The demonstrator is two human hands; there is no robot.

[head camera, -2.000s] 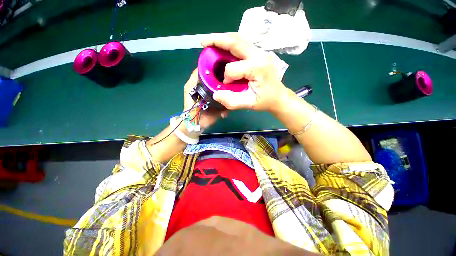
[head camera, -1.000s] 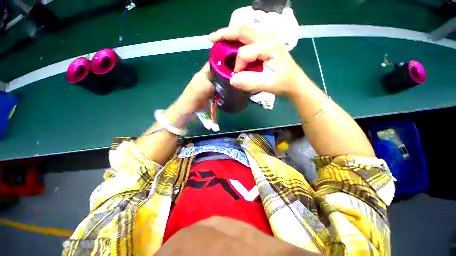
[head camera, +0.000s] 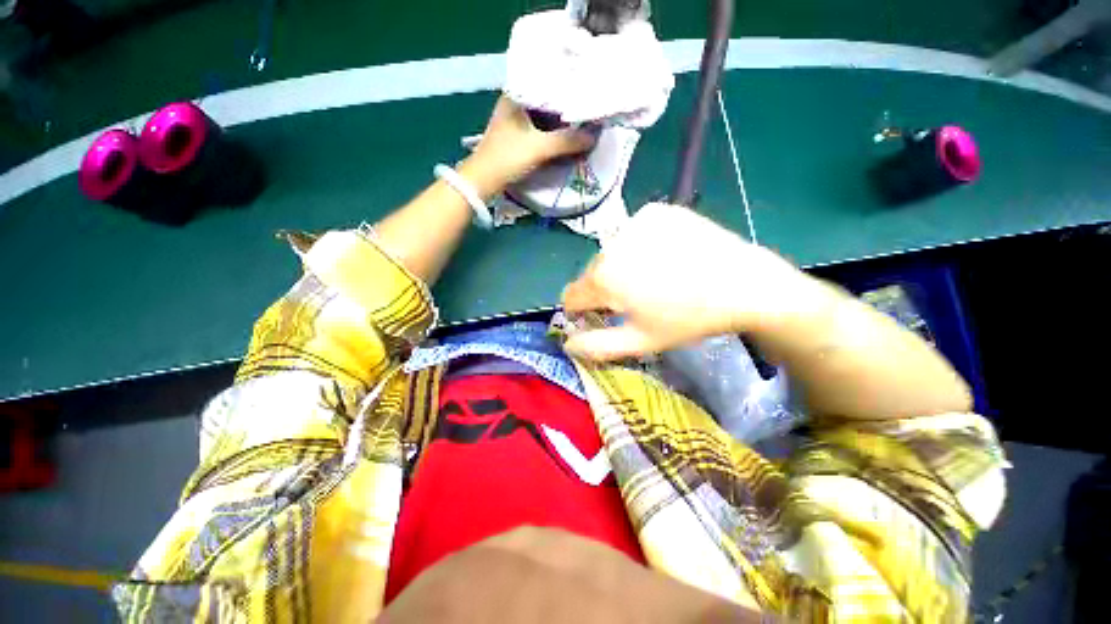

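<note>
My left hand (head camera: 521,149) is closed around a housing (head camera: 545,120), directly under the white cloth padding (head camera: 587,71) of the press. Only a dark magenta bit of the housing shows; fingers and padding hide the rest. Thin wires (head camera: 581,183) hang over the pale round press base (head camera: 560,195), which has white cloth around it. The dark press lever (head camera: 703,110) slants down to my right hand (head camera: 664,280). My right hand is blurred, fingers bent towards the left; whether it grips the lever end cannot be told.
Two magenta-ended housings (head camera: 174,138) stand close together at the left of the green bench (head camera: 353,232). Another housing (head camera: 959,155) with wires is at the right. A blue bin (head camera: 950,323) is below the bench's right edge. A clear plastic bag (head camera: 743,396) is below the front edge.
The housing has moved from between both hands to under the press padding, held by my left hand. My right hand has left it and moved down and right. The lever has come into view.
</note>
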